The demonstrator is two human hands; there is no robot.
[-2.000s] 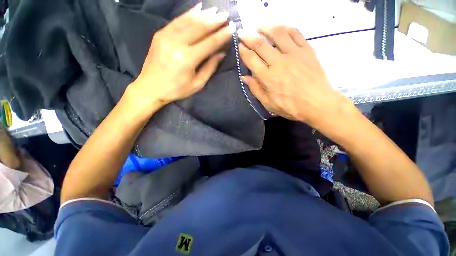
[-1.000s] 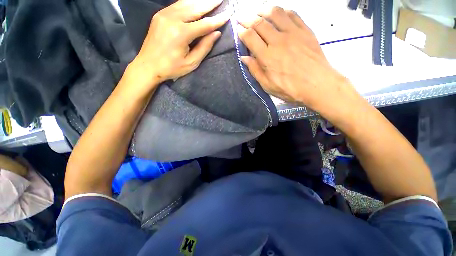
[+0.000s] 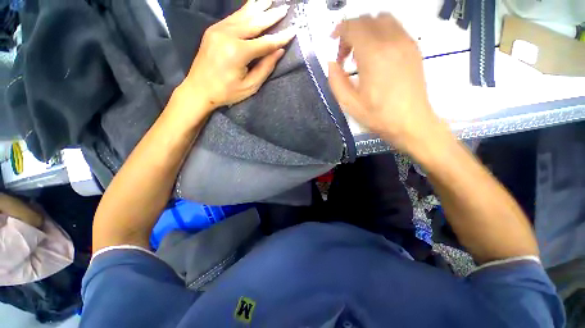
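Note:
A dark grey garment piece [image 3: 276, 106] lies on the white table and hangs over its front edge. A zipper with pale teeth [image 3: 325, 90] runs along its right edge, up to the bright needle area at the top. My left hand [image 3: 234, 57] lies flat on the cloth left of the zipper, fingers towards the needle area. My right hand [image 3: 385, 70] is blurred, raised a little right of the zipper, with thumb and fingers curled towards each other. Whether it holds something small cannot be told.
Spare zippers [image 3: 482, 45] lie at the upper right, beside a tan cardboard piece [image 3: 545, 48]. A measuring strip [image 3: 500, 125] runs along the table's front edge. Yellow-green handles [image 3: 17, 157] are at far left. A blue bin [image 3: 186, 221] is below. Another person's arm [image 3: 19, 208] shows at left.
My right hand has come off the zipper edge and moved slightly right, its fingers curling. My left hand stays on the cloth. The cloth has moved up, and more zipper shows along its edge.

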